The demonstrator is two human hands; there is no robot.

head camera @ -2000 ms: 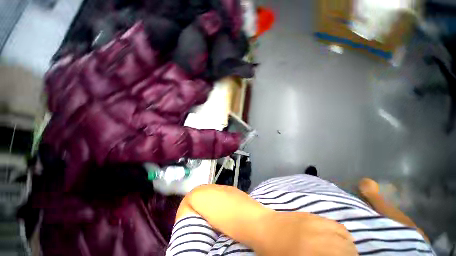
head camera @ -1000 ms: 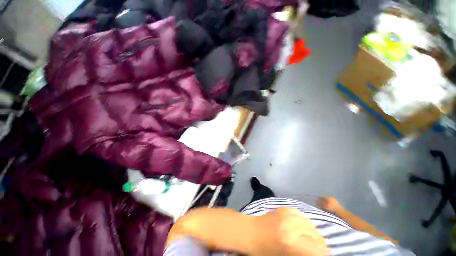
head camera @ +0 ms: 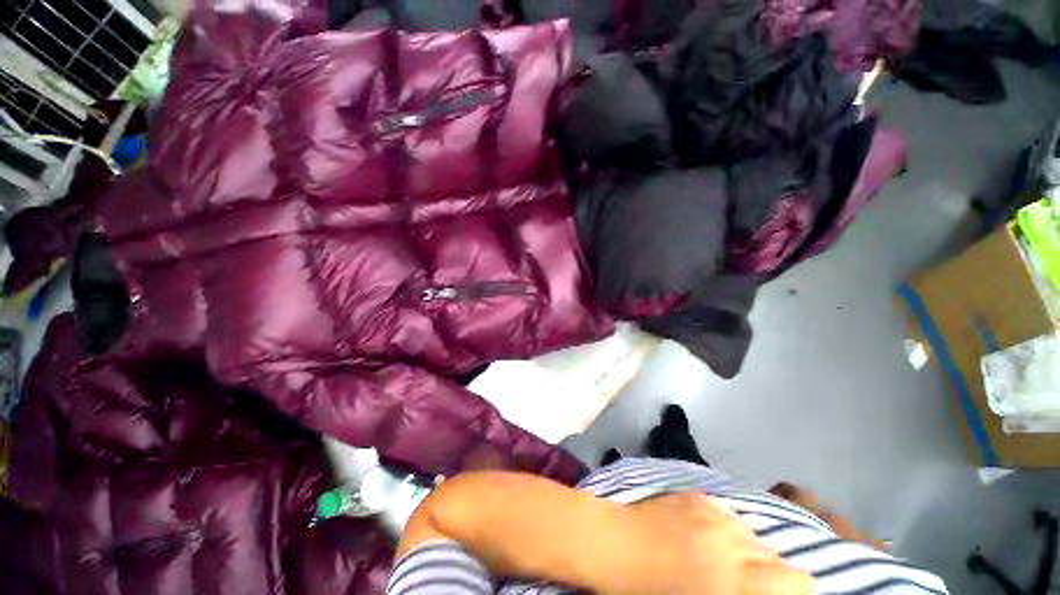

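Observation:
A shiny maroon puffer jacket (head camera: 337, 244) lies spread on the bench, with two slanted zipped pockets showing. Its sleeve (head camera: 407, 424) points toward me and ends by my forearm. Another maroon jacket (head camera: 186, 523) lies below it at the lower left. My left forearm bends across my striped shirt, and my left hand (head camera: 744, 564) is blurred and cut off by the bottom edge; its fingers cannot be made out. A small part of my right arm shows beyond the shirt; my right hand does not show.
A black-lined pile of jackets (head camera: 674, 198) lies at the bench's far side. A bottle with a green cap (head camera: 337, 503) lies between the jackets and my arm. A carton with a blue stripe (head camera: 988, 337) stands on the grey floor at right. Dark chair legs (head camera: 1011, 575) show lower right.
My view has turned left and come closer to the jackets, so the carton has shifted toward the right edge. The spread jacket appears to lie as before. My left arm stays bent across my body.

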